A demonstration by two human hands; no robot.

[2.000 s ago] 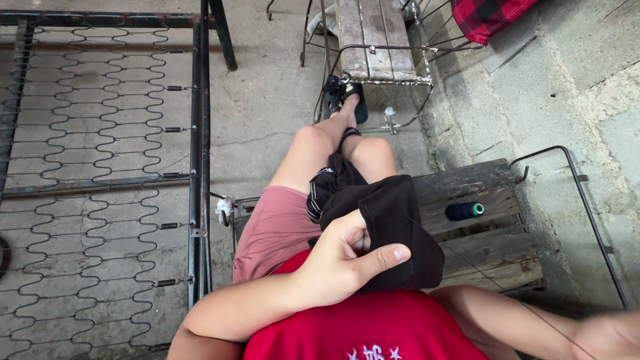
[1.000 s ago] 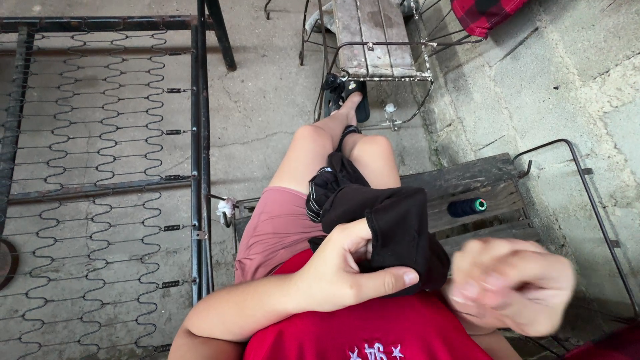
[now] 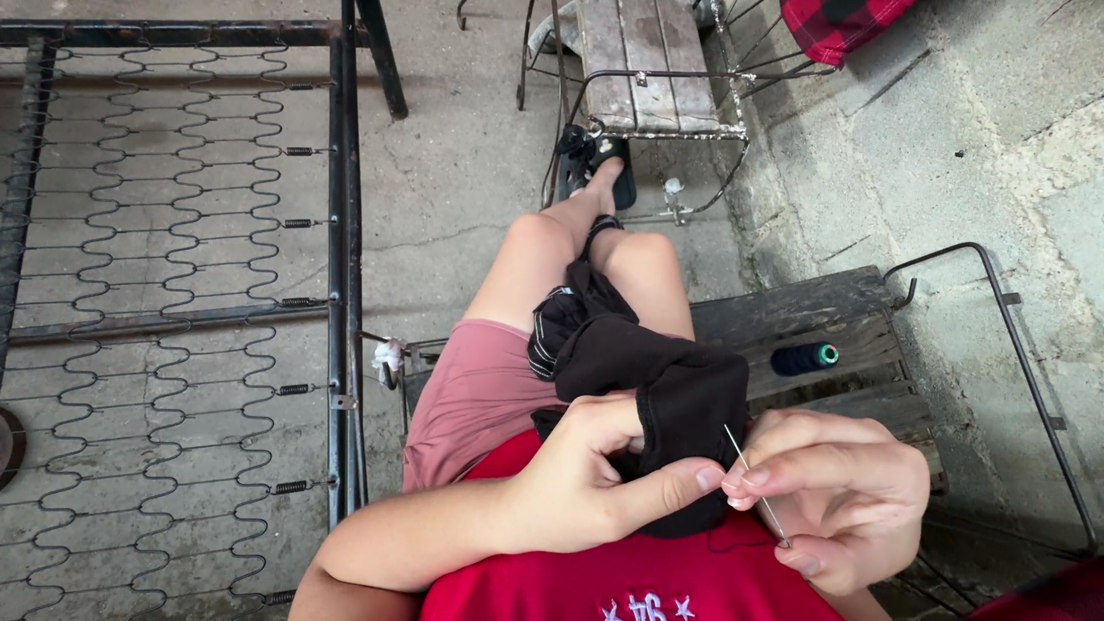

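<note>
My left hand [image 3: 612,483] grips the black fabric garment [image 3: 681,388], with some fingers inside its hemmed opening and the thumb outside. Right beside it, my right hand [image 3: 837,492] pinches a sewing needle [image 3: 753,474] between its fingers and thumb, the needle slanting up toward the cloth. A dark thread [image 3: 742,547] trails near the needle's lower end. The rest of the garment lies bunched over my lap and between my legs. A spool of dark blue thread [image 3: 802,359] lies on the wooden slat bench [image 3: 798,306] beyond my right hand.
A black metal frame with wire springs [image 3: 341,259] stands at the left. Ahead is a wooden slat seat [image 3: 647,69] on a metal frame. A concrete block wall [image 3: 975,172] and a bent metal armrest [image 3: 1018,345] border the right side. Red-and-black checked cloth [image 3: 841,26] hangs at the top right.
My right hand has come in from the far right to beside my left hand, and the needle in it now shows clearly. My left hand keeps hold of the black garment.
</note>
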